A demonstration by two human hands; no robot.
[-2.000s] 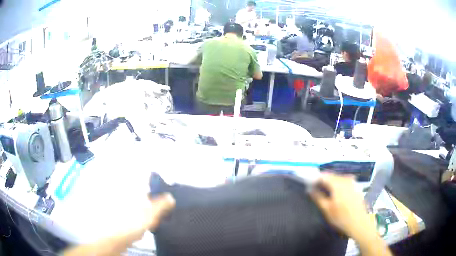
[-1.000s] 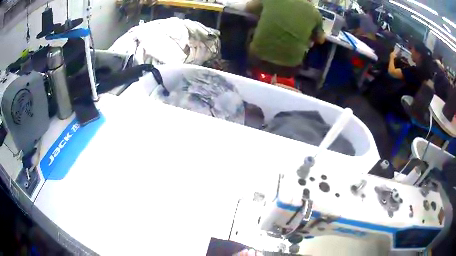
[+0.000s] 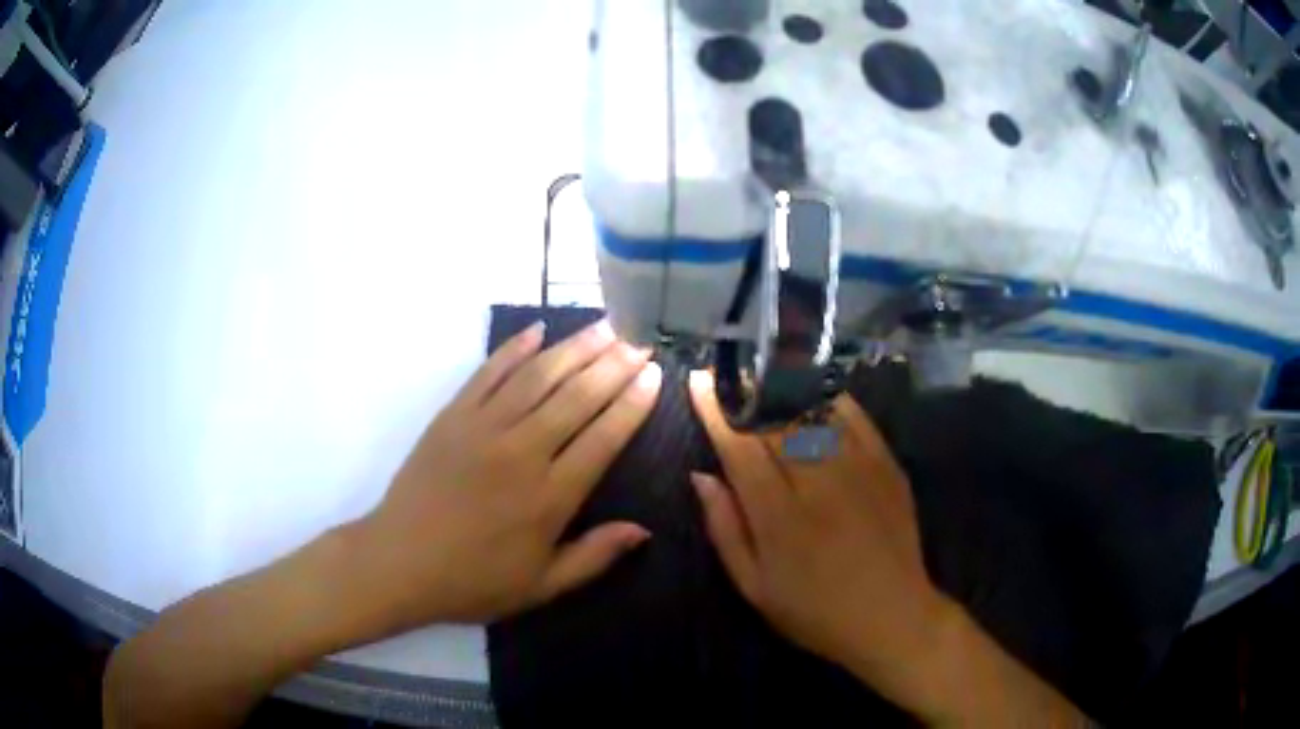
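Observation:
A dark garment panel (image 3: pixel 1041 527) lies flat on the white table, under the left end of the sewing machine head (image 3: pixel 941 157). My left hand (image 3: pixel 499 477) lies flat on the panel's left part, fingertips close to the needle area. My right hand (image 3: pixel 820 534) presses on the panel right of it, fingers partly hidden behind the shiny take-up lever guard (image 3: pixel 801 306). A narrow strip of cloth shows between my fingertips. The presser foot and needle are too small and hidden to tell clearly.
Yellow and green loop-handled scissors (image 3: pixel 1257 499) lie at the table's right end. A blue stripe with lettering (image 3: pixel 40 306) runs along the left side of the white table (image 3: pixel 285 257). The curved front edge carries a graduated strip (image 3: pixel 385 694). A thin dark wire loop stands behind the panel.
The view has moved down and close to the machine head. The panel, earlier held up between both hands, now lies on the table under the head with both hands on it.

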